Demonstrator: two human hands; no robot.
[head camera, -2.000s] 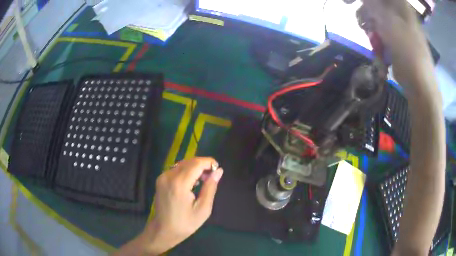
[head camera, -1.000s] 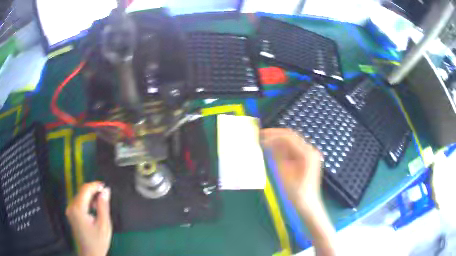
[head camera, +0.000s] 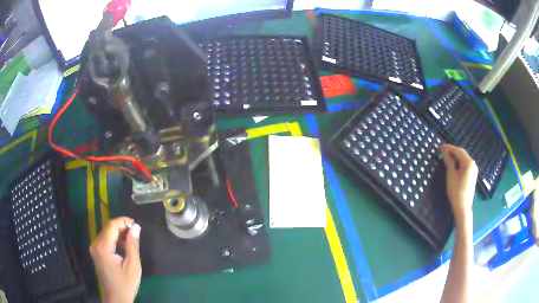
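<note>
My left hand is at the lower left, left of the nest, with a small whitish part pinched between thumb and finger. My right hand is over the right edge of a black component tray with rows of silvery dots, its fingertips at the tray. Whether its fingers hold a part cannot be seen. The test press stands at centre left, with its red lever grip raised at the top. The fixture nest, with a brass ring on top, shows no hand touching it.
A pale paper slip lies right of the press. More black trays lie behind it, at the back right, at the far right and at the left. A red label lies between trays. Red wires loop left of the press.
The view has swung right. My right hand has gone from the lever, past the paper slip, to the right tray. The lever shows raised at the top. My left hand still pinches its part.
</note>
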